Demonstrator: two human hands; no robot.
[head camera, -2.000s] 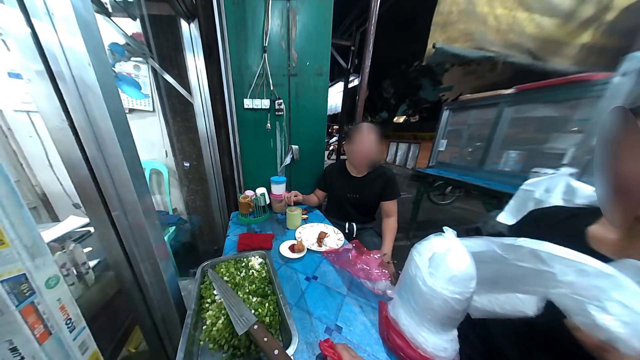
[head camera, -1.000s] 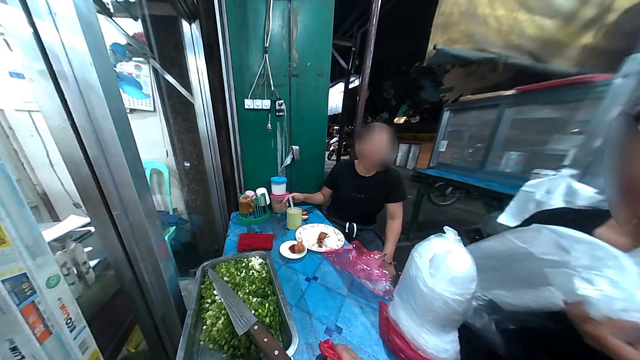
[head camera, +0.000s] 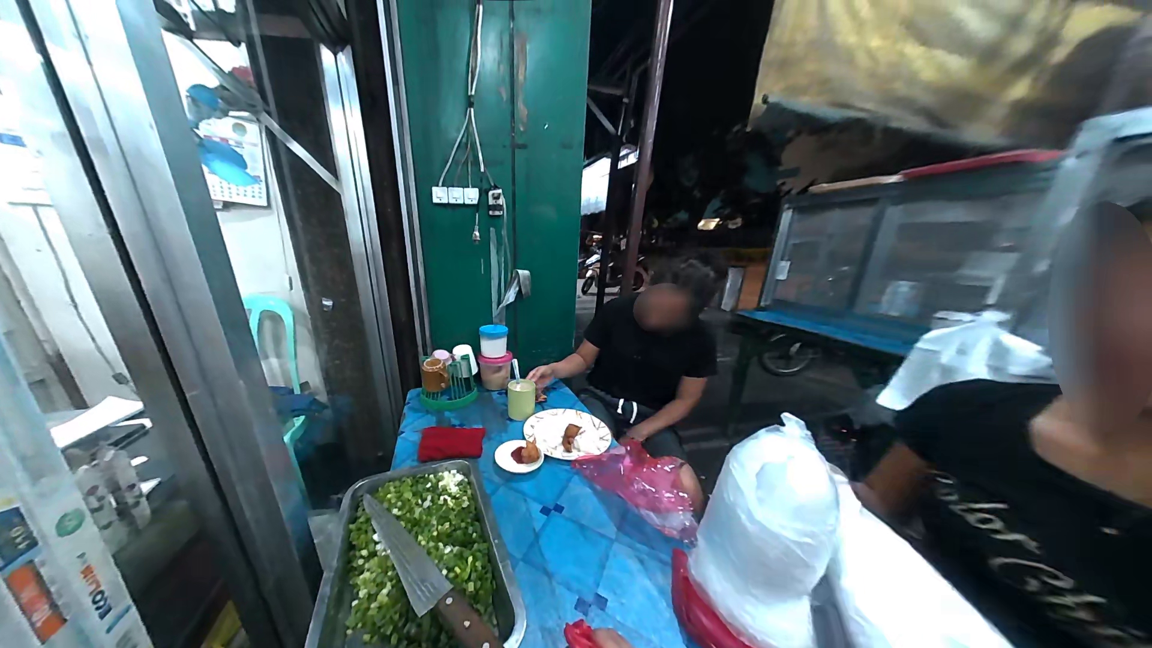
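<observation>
Only a sliver of a hand, apparently my right hand (head camera: 612, 638), shows at the bottom edge, against a piece of red plastic (head camera: 580, 634); whether the fingers grip it is hidden. My left hand is out of view. Left of it stands a metal tray (head camera: 513, 594) of chopped green onions (head camera: 382, 540). A knife (head camera: 409, 558) with a wooden handle lies across them, its handle toward the tray's near right corner. Right of the hand, a tall bundle in white plastic (head camera: 765, 531) stands by a red plastic bag (head camera: 697, 607).
Plates of food (head camera: 549, 423), a red cloth (head camera: 452, 443), a green drink (head camera: 520, 400) and pink plastic (head camera: 634, 481) lie on the blue-covered table (head camera: 562, 549). A person (head camera: 652, 351) sits beyond; another (head camera: 1008, 504) is close at right. A metal door frame (head camera: 207, 342) stands left.
The seated person has bent forward and lowered their head. At the right, the other person's torso has come further into view, and the translucent plastic sheet there has dropped. My visible hand stays put.
</observation>
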